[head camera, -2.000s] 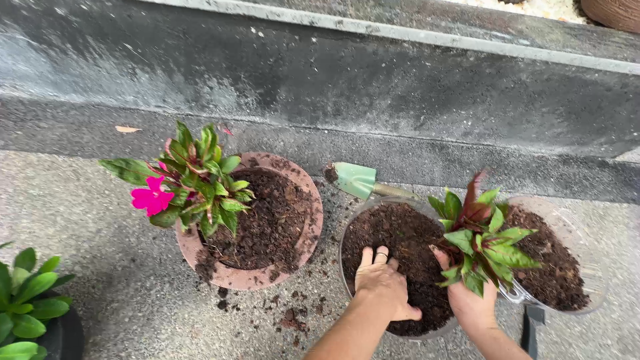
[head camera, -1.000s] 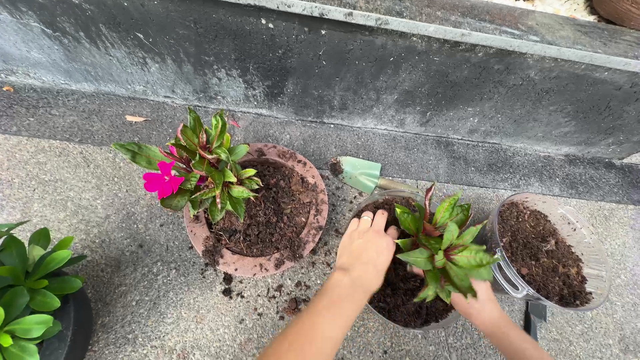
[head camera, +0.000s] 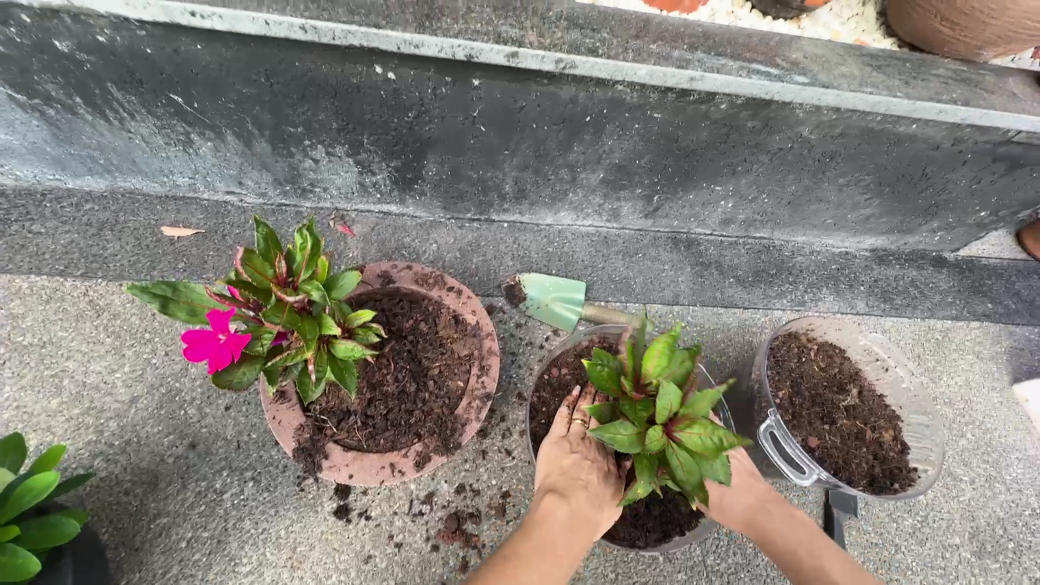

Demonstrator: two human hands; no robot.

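A leafy plant with reddish stems (head camera: 662, 414) stands in a clear plastic tub of dark soil (head camera: 656, 524). My left hand (head camera: 578, 463) presses on the soil at the plant's left side, with a ring on one finger. Behind the leaves on the right is my right hand (head camera: 735, 487), its fingers hidden at the plant's base. A second clear tub (head camera: 922, 422), partly filled with soil (head camera: 841, 406), sits to the right. On the left, a pinkish round pot (head camera: 479, 366) holds soil and a plant with a magenta flower (head camera: 216, 341).
A green hand trowel (head camera: 552, 299) with a wooden handle lies behind the middle tub. Spilled soil (head camera: 459, 528) dots the pebbled ground. A grey concrete ledge (head camera: 520, 138) runs across the back. Another green plant (head camera: 36, 512) grows in a dark pot at lower left.
The plant at my hands has moved left, from the right rim of the middle tub to over its soil. My left hand has shifted from the open soil to beside the plant.
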